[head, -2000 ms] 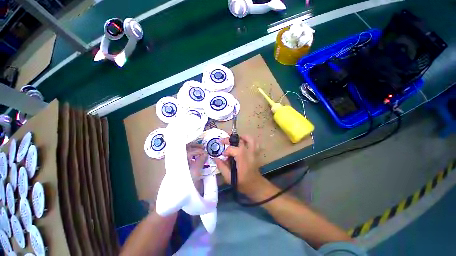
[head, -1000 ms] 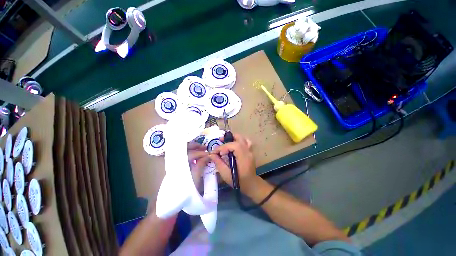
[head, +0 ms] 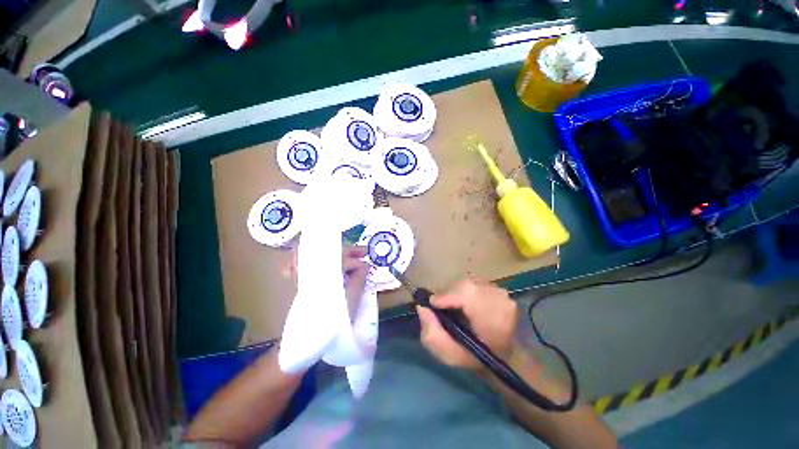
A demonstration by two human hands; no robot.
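A white headphone (head: 317, 298) stands over the cardboard mat, its band towards me. A white speaker plate (head: 386, 248) with a dark ringed centre is at its near ear cup. My left hand (head: 353, 263) is partly hidden behind the band; its fingers hold the headphone beside the plate's left edge. My right hand (head: 469, 323) grips the black soldering iron (head: 464, 337), whose metal tip is at the plate's lower edge. Whether the tip touches a wire cannot be told. Several more speaker plates (head: 402, 160) lie clustered on the cardboard mat (head: 250, 298).
A yellow squeeze bottle (head: 531, 221) lies on the mat's right. Behind it are an amber ring with white tissue (head: 545, 81) and a blue basket (head: 626, 233) with black equipment. Stacked cardboard sheets (head: 131, 289) with white discs stand left. A green conveyor (head: 350, 39) runs behind.
My right hand has moved right and away from the plate, with the iron now slanting and its tip at the plate's lower edge. The plate shows more fully. The view has shifted.
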